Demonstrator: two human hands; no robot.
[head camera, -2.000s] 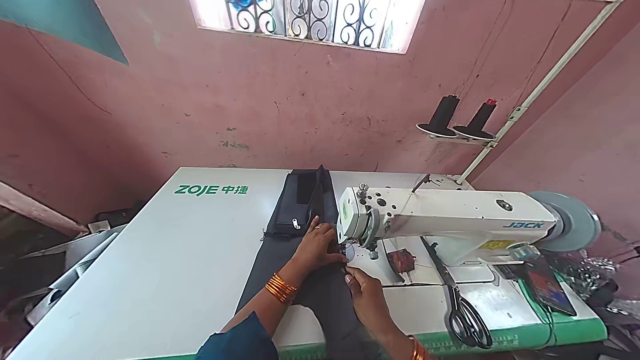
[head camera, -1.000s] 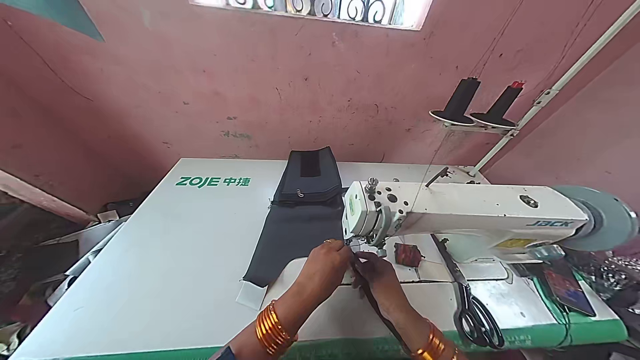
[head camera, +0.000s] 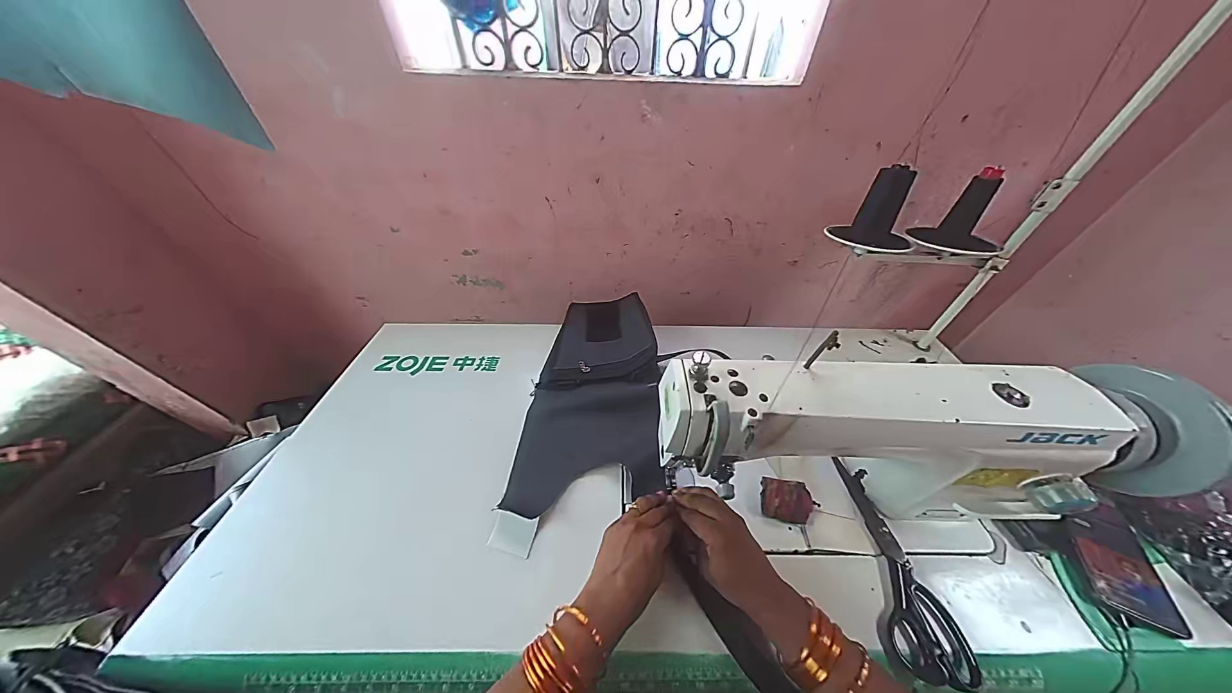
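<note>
A dark fabric piece (head camera: 592, 433) with a zipped pocket part lies on the white sewing table (head camera: 385, 539), its near end ending in a pale tab (head camera: 512, 534). Its right edge runs under the head of a white Jack sewing machine (head camera: 905, 404). Just in front of the needle area, my left hand (head camera: 635, 549) and my right hand (head camera: 722, 539) meet, fingertips pinching a narrow dark strip (head camera: 736, 626) at the fabric's edge. The strip trails toward the table's front edge beneath my right hand. Needle and presser foot are mostly hidden.
Black-handled scissors (head camera: 914, 606) lie right of my right hand. A small dark red item (head camera: 787, 500) sits on the machine bed. Farther right is a phone (head camera: 1126, 568) with a cable. Two black thread cones (head camera: 881, 207) stand on a rack behind. A green ruled strip (head camera: 385, 669) lines the front edge.
Two seconds ago my left hand lay on the dark fabric and my hands were apart; now they are together before the needle area. The pocket part now lies flatter.
</note>
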